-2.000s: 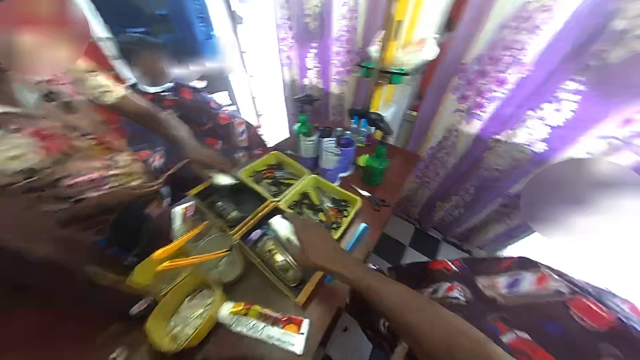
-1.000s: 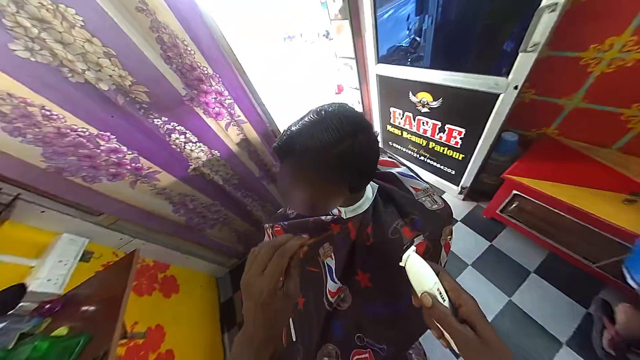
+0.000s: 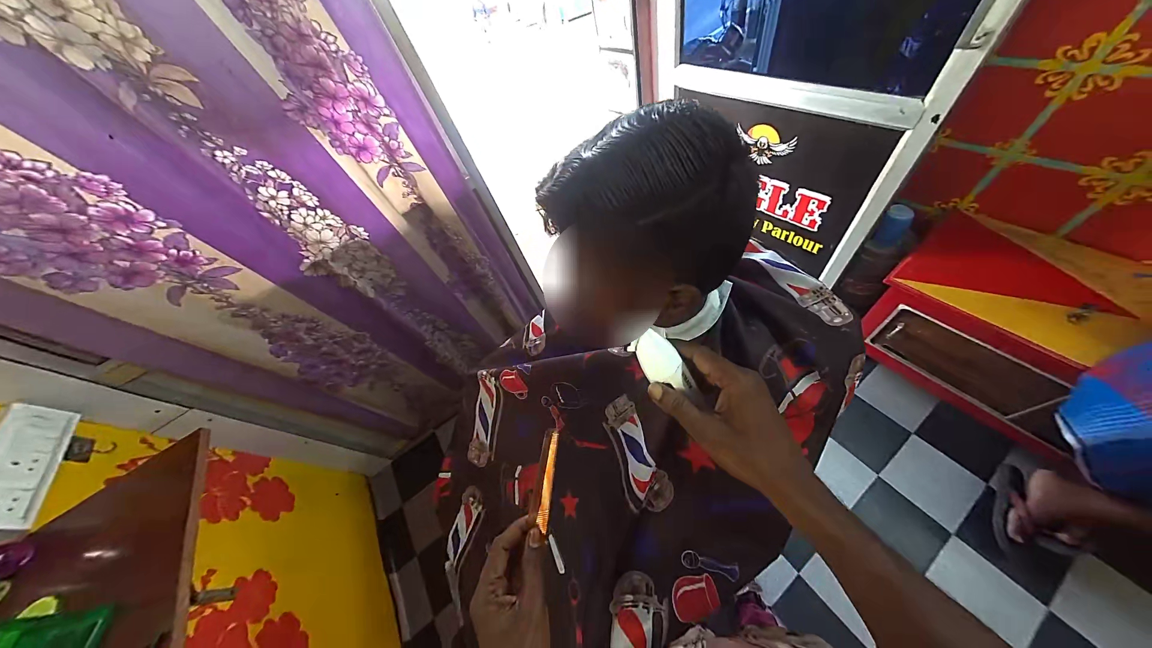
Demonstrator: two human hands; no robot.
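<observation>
A person with short dark combed hair (image 3: 661, 171) sits in front of me, wrapped in a dark barber cape (image 3: 576, 468) with a pale neck strip (image 3: 706, 315) at the collar. My right hand (image 3: 729, 414) grips a white hair clipper (image 3: 661, 360), its head close to the person's jaw; whether it touches cannot be told. Lower down, my left hand (image 3: 513, 585) pinches an orange comb (image 3: 546, 481) that stands nearly upright in front of the cape. The fingers of my left hand are partly cut off by the lower edge.
A floral purple curtain (image 3: 297, 180) hangs at the left, beside a brown board (image 3: 135, 531) and a white switch panel (image 3: 34, 463). At the right stand a red and yellow cabinet (image 3: 990, 306) and another person's foot (image 3: 1035, 513) on the checkered floor (image 3: 927, 468). A framed door (image 3: 810, 117) is behind.
The view has swung from the tray-covered counter to the seated person. Since one second ago, my right hand has brought the clipper up to the person's jaw.
</observation>
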